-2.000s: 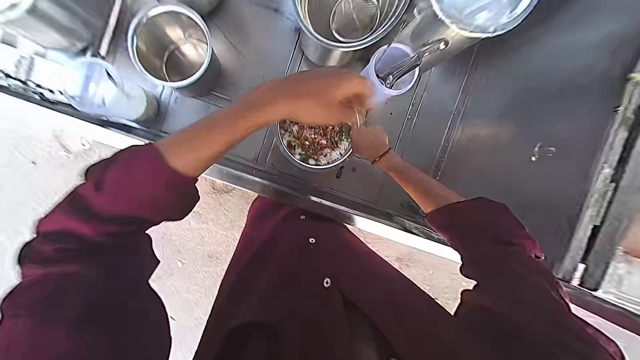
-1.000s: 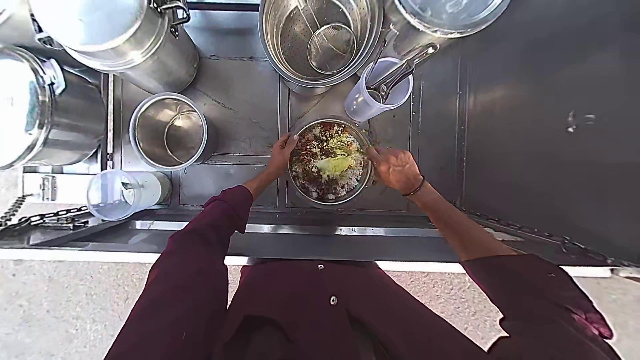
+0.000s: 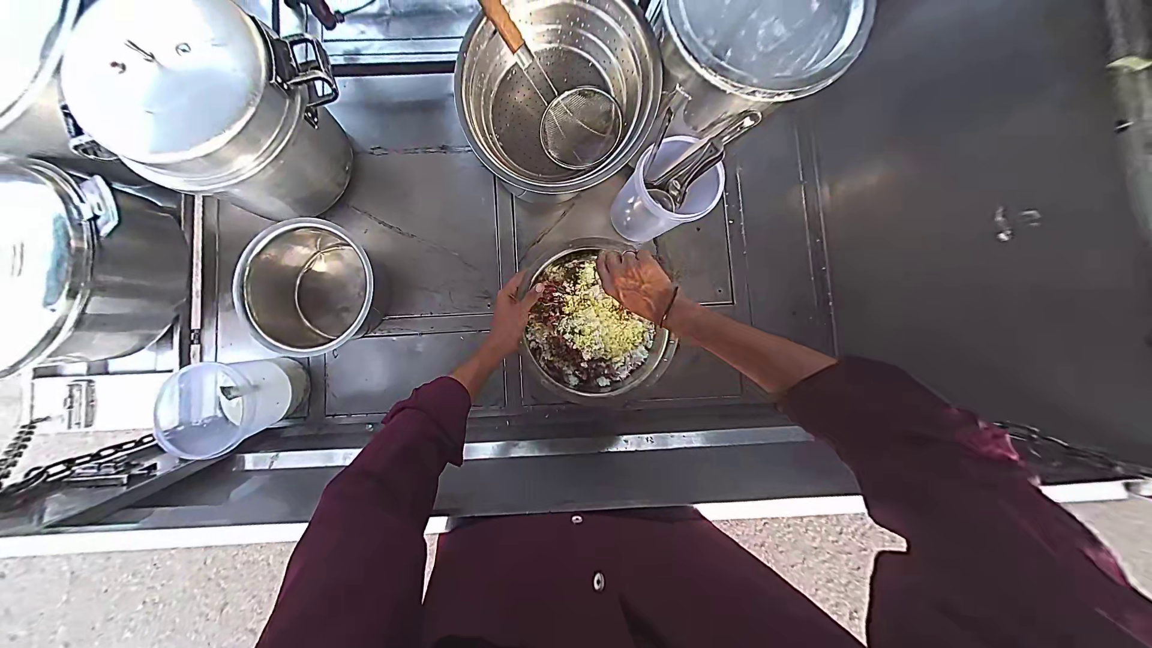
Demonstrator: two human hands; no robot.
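Observation:
A round steel bowl (image 3: pixel 668 346) holds a chopped food mixture (image 3: pixel 598 324) of yellow, white and dark reddish bits. At the bowl's left rim is my left hand (image 3: pixel 515 317), its thumb over the edge and its fingers on the outer side. Over the upper right of the mixture my right hand (image 3: pixel 635 284) is curled, its fingertips at the food; whether it pinches some cannot be seen. Just beyond the bowl leans a translucent plastic cup (image 3: pixel 634 216) with metal utensils (image 3: pixel 697 166) in it.
Behind stands a perforated steel pot (image 3: pixel 477 99) with a wood-handled strainer (image 3: pixel 582 126). Beside it is a large lidded container (image 3: pixel 765 45). An open steel pot (image 3: pixel 303 285), a plastic container (image 3: pixel 198 409) and large lidded pots (image 3: pixel 270 135) stand left. A chain (image 3: pixel 81 463) hangs at the left edge.
My right hand has moved from the bowl's right rim to over the food. My left hand remains at the left rim. The yellow bits are spread wider than one second ago.

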